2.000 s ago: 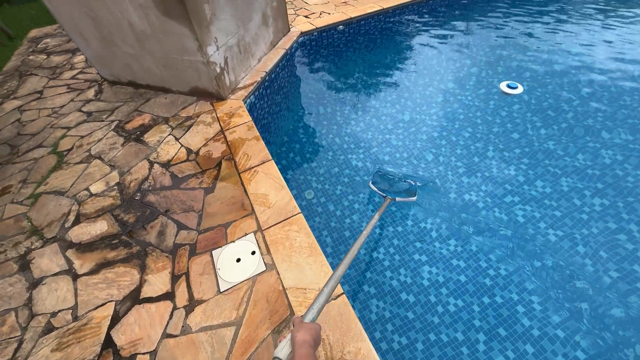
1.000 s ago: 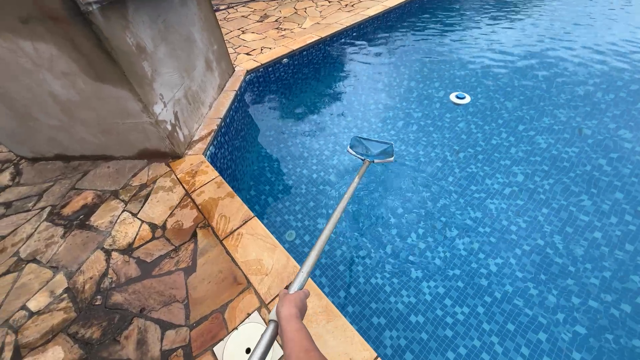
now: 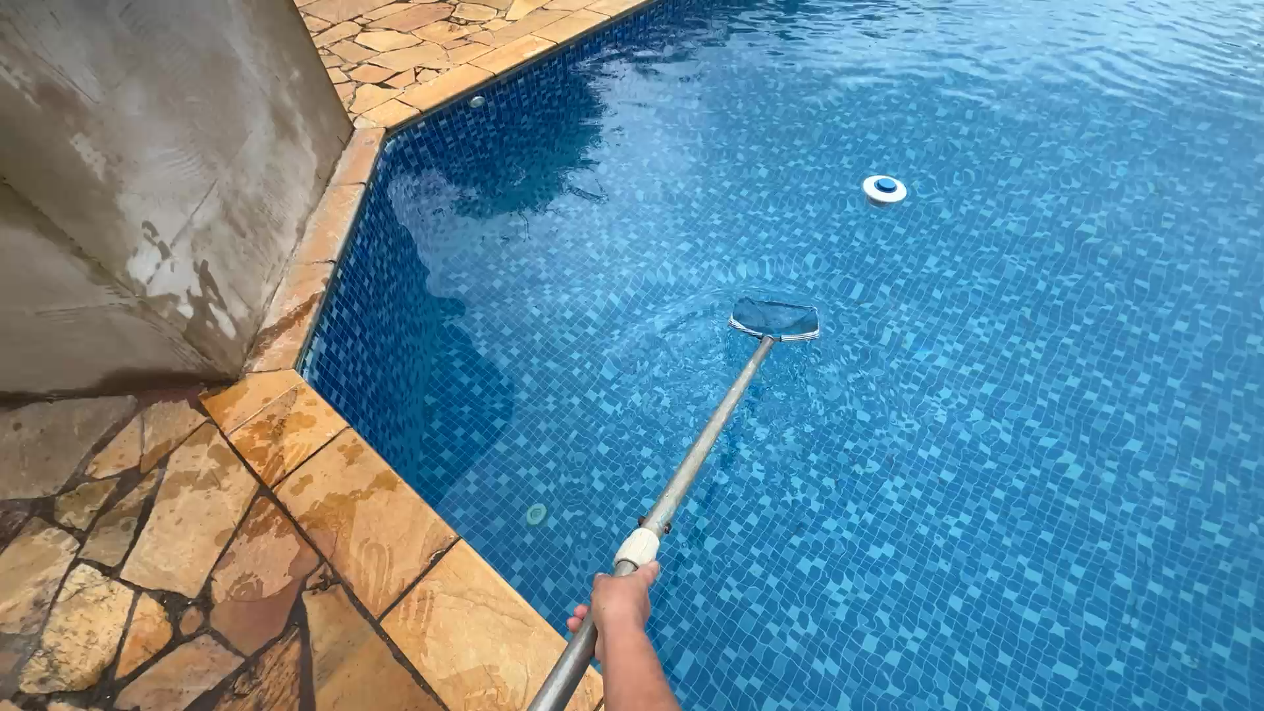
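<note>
My right hand (image 3: 622,604) is closed around a metal telescopic pole (image 3: 711,433), just below its white plastic collar. My forearm comes up from the bottom edge, to the right of the pole's lower end. At the far end of the pole, a flat pool skimmer net (image 3: 775,318) with blue mesh and a pale rim lies at the water surface, ringed by ripples. The pole slants from the lower left up to the right over the pool. My left hand is out of view.
Stone coping (image 3: 365,513) edges the blue-tiled pool (image 3: 938,474) on the left, beside irregular stone paving (image 3: 188,513). A stained grey masonry wall (image 3: 168,188) stands close to the edge. A white and blue round float (image 3: 885,190) sits farther out; a small round fitting (image 3: 536,514) shows below the water.
The net has moved away from the pool's left edge, with my right hand still around the pole. The white collar now shows above my hand. The view has shifted toward the pool.
</note>
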